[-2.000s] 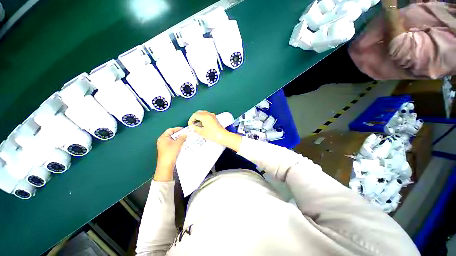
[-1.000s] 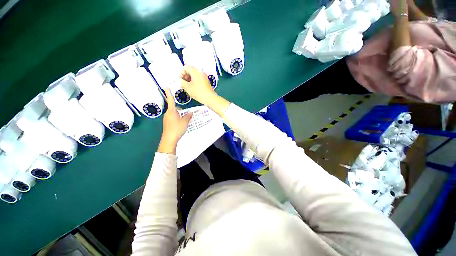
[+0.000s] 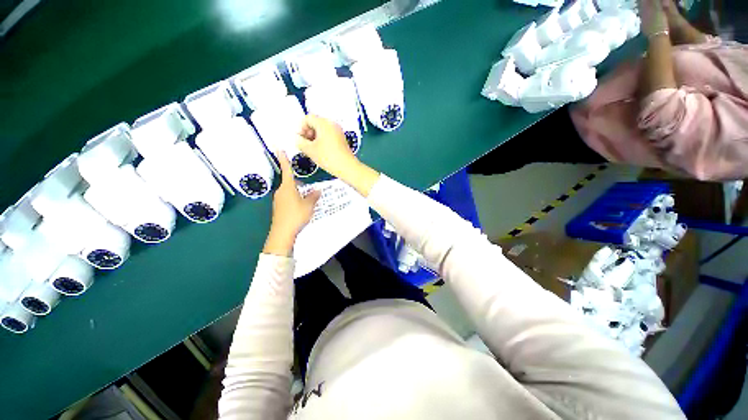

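Observation:
Several white security cameras lie side by side in a slanting row on the green bench, their black lens faces toward me. My right hand (image 3: 322,144) is at the lens end of one security camera (image 3: 275,123), its fingers curled together; whether a label is in them is too small to tell. My left hand (image 3: 290,205) is just below the same camera, its index finger reaching up to the camera's side. It holds the printed label sheet (image 3: 335,215) at the bench's front edge, with the thumb over the sheet's upper left part.
More white cameras (image 3: 548,82) stand on the bench (image 3: 459,90) at the upper right, beside a person in pink (image 3: 681,115). A blue bin (image 3: 459,201) with white parts is below the bench edge. A carton (image 3: 533,254), another blue bin and a heap of white parts are at the right.
My hands have moved up from the sheet at the bench edge to one camera in the row. The sheet has swung flatter beneath them. Over the last second they barely move.

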